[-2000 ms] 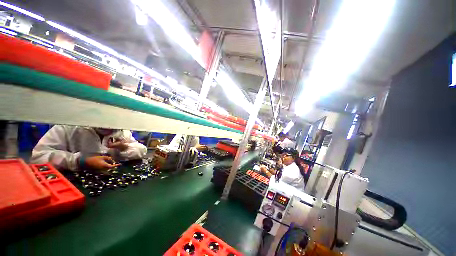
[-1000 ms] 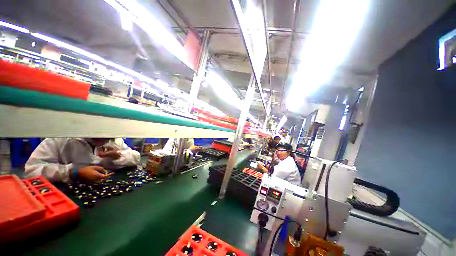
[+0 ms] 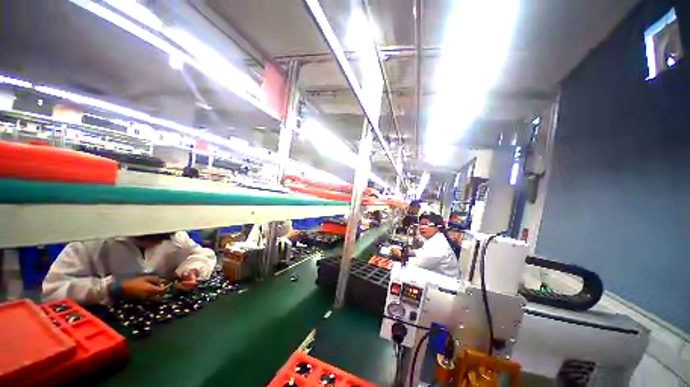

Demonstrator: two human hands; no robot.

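Neither of my hands is in the picture. Nearest in front of me, a red compartment tray (image 3: 344, 378) is cut off by the bottom edge. It holds several round black units (image 3: 327, 379) with glossy faces, one per pocket. At the left, another red compartment tray (image 3: 94, 342) holds a few black units, with a flat red panel (image 3: 34, 340) lying on it.
A green belt (image 3: 219, 340) runs away under a raised shelf (image 3: 189, 219). A metal post (image 3: 348, 261) stands beside black crates (image 3: 363, 281). A white machine (image 3: 405, 302) is at right. Opposite, a person in white (image 3: 83, 272) bends over many scattered black pieces (image 3: 163, 311); another person (image 3: 435, 253) sits farther off.
The view has turned and shifted, so the near tray shows less and the machine more. The opposite person's two hands are now closer together.
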